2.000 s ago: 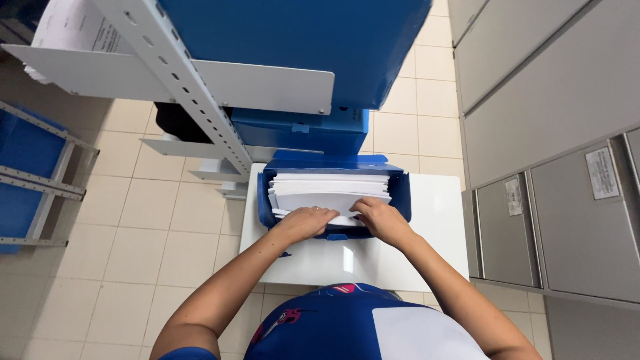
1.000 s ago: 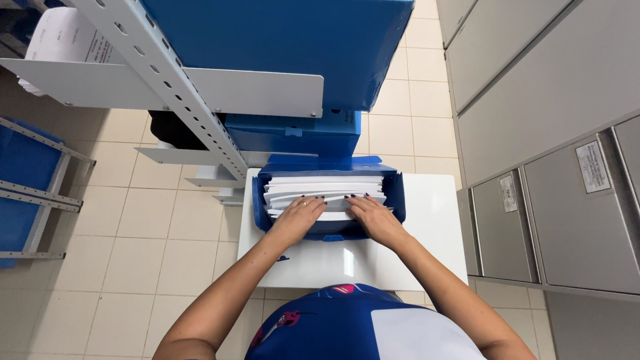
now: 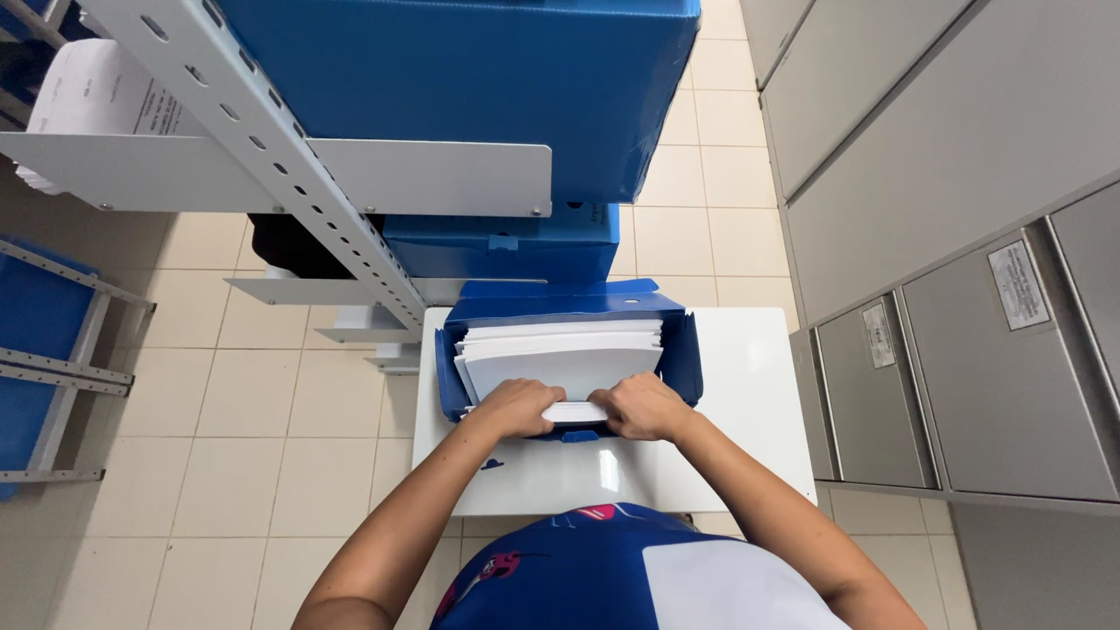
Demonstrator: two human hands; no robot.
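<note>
A blue archive file box (image 3: 451, 372) stands on a small white table (image 3: 744, 420), its lid flap folded back on the far side. White papers (image 3: 560, 372) fill much of it, leaning toward the far wall. A thinner bundle of paper (image 3: 573, 412) lies along the near wall, apart from the rest. My left hand (image 3: 518, 407) grips that near bundle at its left part, the thumb on the inner side. My right hand (image 3: 643, 407) grips it at the right, fingers curled over the edge. The fingertips of both hands are partly hidden. A small blue piece (image 3: 493, 464) lies on the table.
A metal shelf unit with a perforated upright (image 3: 302, 179) rises at the left, holding a large blue box (image 3: 472, 79), another blue box (image 3: 516, 249) and papers (image 3: 96, 96). Grey metal drawer cabinets (image 3: 989, 376) line the right. Another rack (image 3: 87, 376) stands far left over the tiled floor.
Both hands have moved nearer to my body, to the box's near wall. A gap has opened between the near bundle and the other papers, where they stood closer together before.
</note>
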